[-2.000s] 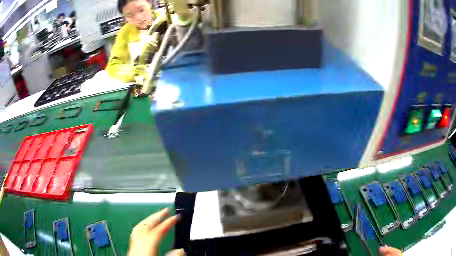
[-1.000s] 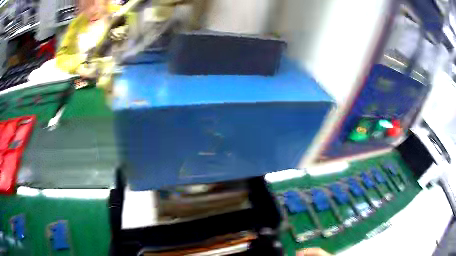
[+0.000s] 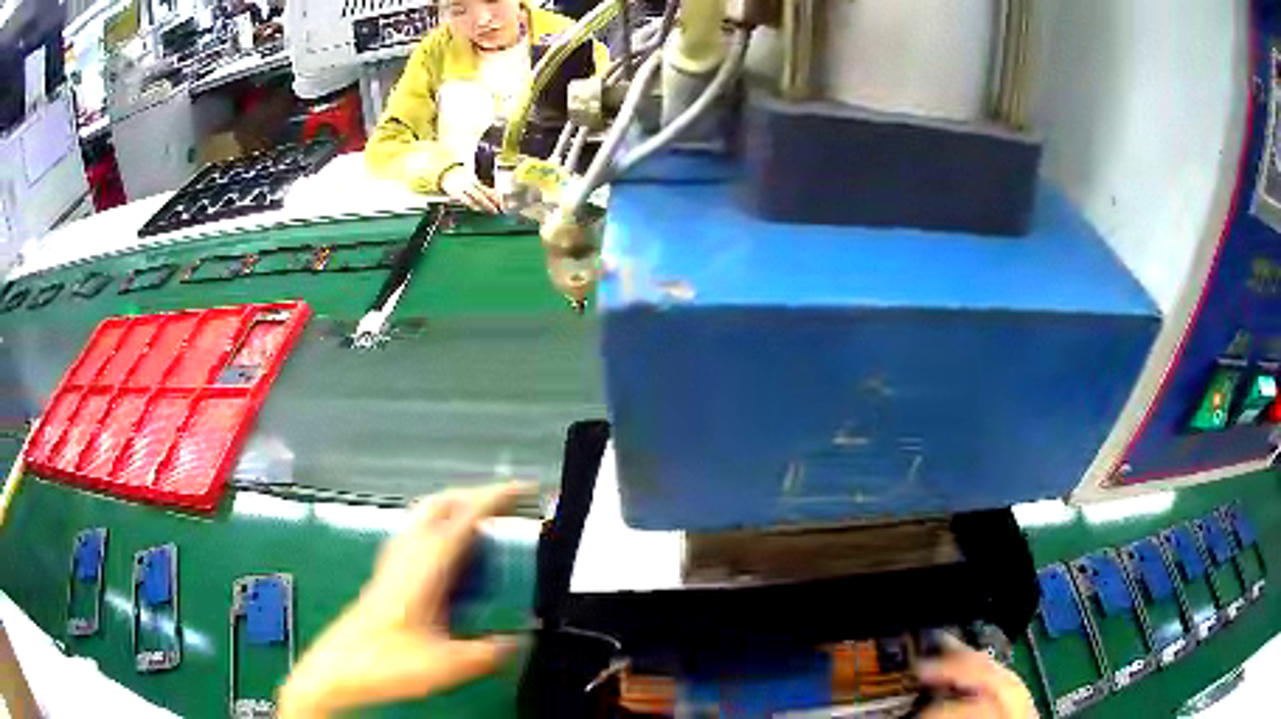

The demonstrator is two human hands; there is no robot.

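Observation:
My left hand point(image 3: 401, 611) is left of the press, fingers and thumb around a blurred phone middle frame with a dark blue patch point(image 3: 482, 573). The orange-brown press fixture point(image 3: 850, 660) is low under the blue press head housing point(image 3: 885, 407). A phone middle frame with blue film point(image 3: 759, 684) lies in the fixture, blurred. My right hand point(image 3: 983, 681) is at the fixture's right end, fingers bent and partly cut off by the lower edge. Blur hides whether its fingertips grip the frame. A brown-grey lower die point(image 3: 822, 551) shows under the housing.
Phone middle frames lie in rows on the green surface, at left point(image 3: 158, 604) and right point(image 3: 1110, 604). A red parts tray point(image 3: 169, 400) and a black-handled tool point(image 3: 401, 288) lie on the belt. Air hoses hang left of the press. A person in yellow sits across the line, behind a black tray point(image 3: 246, 183).
The view has swung back left. My left hand is back in view around a frame. My right hand is now at the fixture, where a blue patch now shows.

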